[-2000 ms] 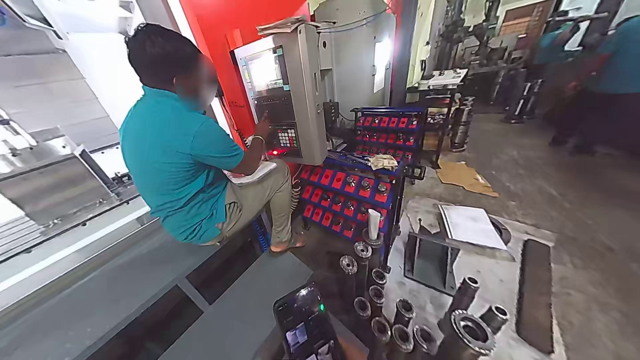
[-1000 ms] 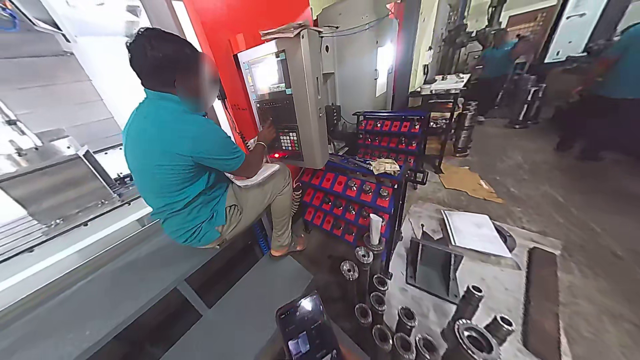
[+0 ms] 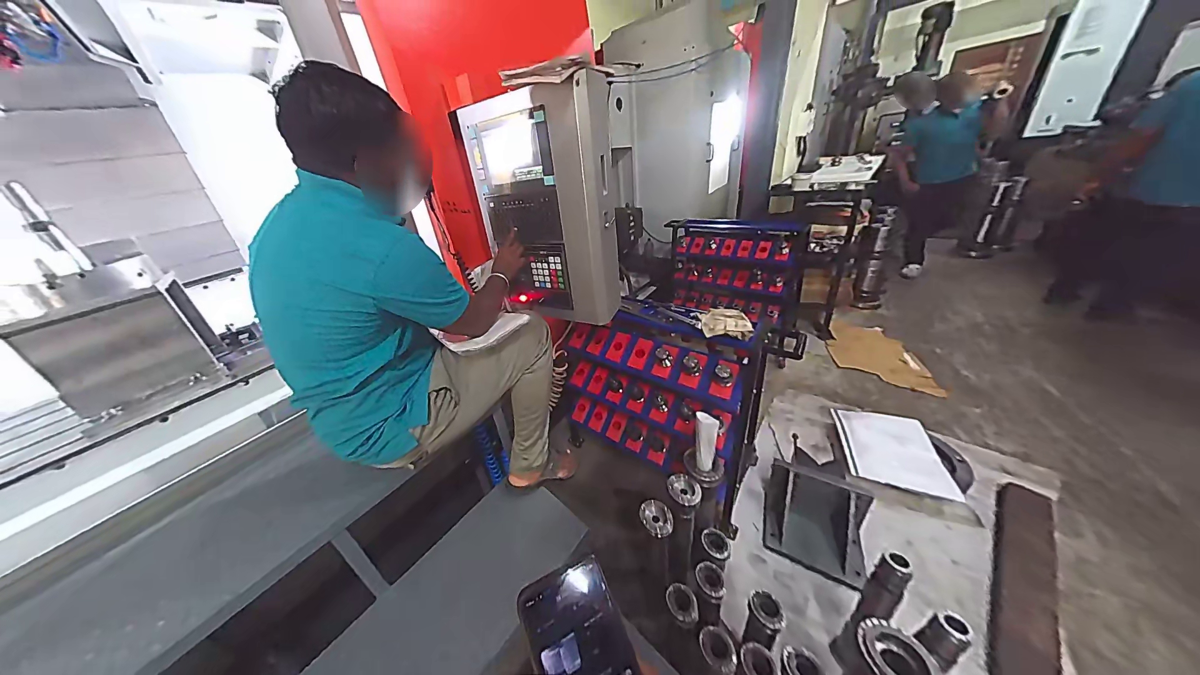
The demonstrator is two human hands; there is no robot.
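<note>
At the bottom edge of the head view, a dark smartphone (image 3: 577, 619) with a lit screen is held upright and tilted. Part of my right hand (image 3: 652, 654) shows at its lower right side, and most of that hand is cut off by the frame. My left hand is out of view. Beyond the phone, a person in a teal shirt (image 3: 352, 281) sits on a grey machine ledge with papers on the lap. One hand of this person reaches to the keys of a CNC control panel (image 3: 530, 211).
Flanged metal tool holders (image 3: 766, 611) stand to the right of the phone. Behind them are a metal plate (image 3: 937, 544) with an angle bracket (image 3: 814, 520) and white sheets (image 3: 895, 453). Blue tool racks (image 3: 656, 375) hold red sockets. Other people (image 3: 942, 141) stand at the back right.
The phone sits slightly lower in view than two seconds ago. The seated person's hand has moved up over the panel. At the back, people have shifted position.
</note>
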